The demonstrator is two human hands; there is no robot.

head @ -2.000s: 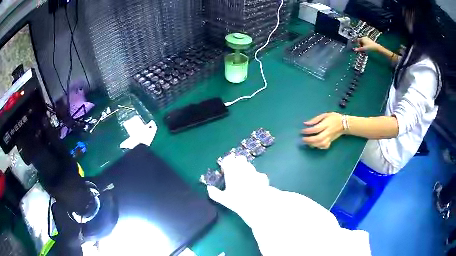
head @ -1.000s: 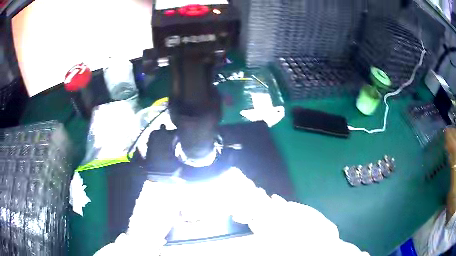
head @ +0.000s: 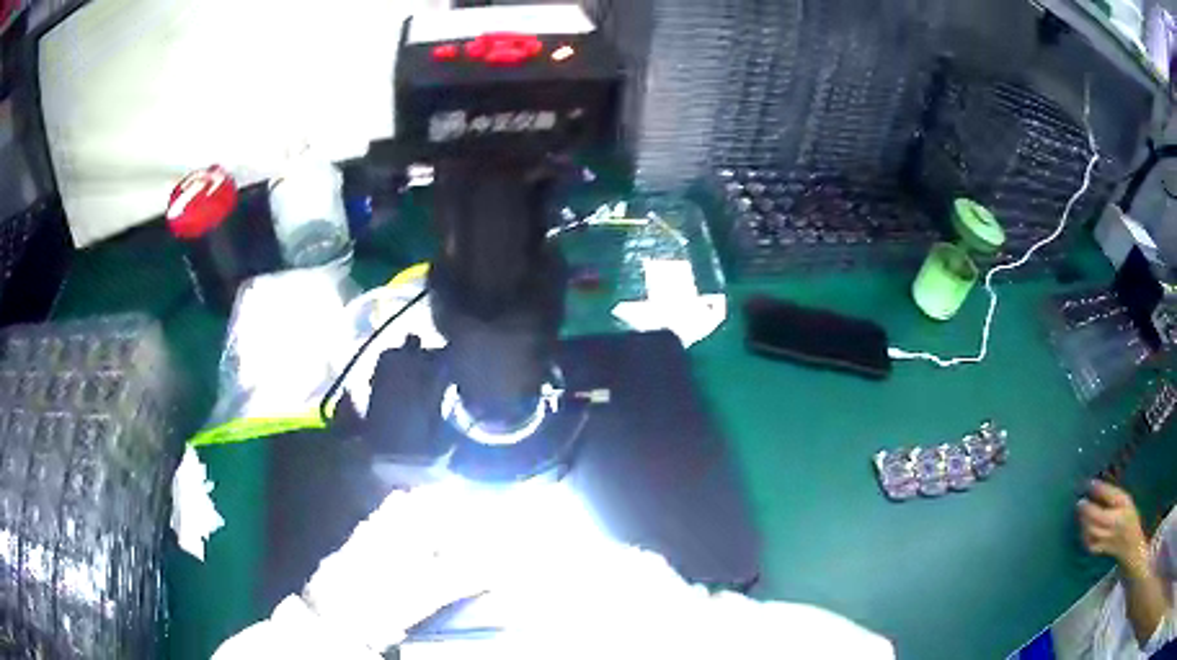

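Note:
The black digital microscope (head: 497, 245) stands in front of me with its ring light (head: 501, 415) glowing over the flat black base (head: 691, 471). My left hand (head: 381, 548) and my right hand (head: 587, 548) are together on the base below the lens. Both are washed out to white, so their fingers and anything between them are hidden. A dark flat edge shows just below them; I cannot tell what it is. A short row of small circuit boards (head: 940, 467) lies on the green mat to the right.
Filled clear trays (head: 84, 477) are stacked left; more trays (head: 820, 219) stand behind. A bottle (head: 207, 213), jar (head: 310, 213), zip bag (head: 278, 348) and monitor (head: 168, 110) are back left. A cabled black slab (head: 820, 338), green cup (head: 945, 281) and another person's hand (head: 1113, 522) are right.
My right hand has left the circuit board row and is under the microscope with my left. The view has swung left. The other person's hand shows again at the right.

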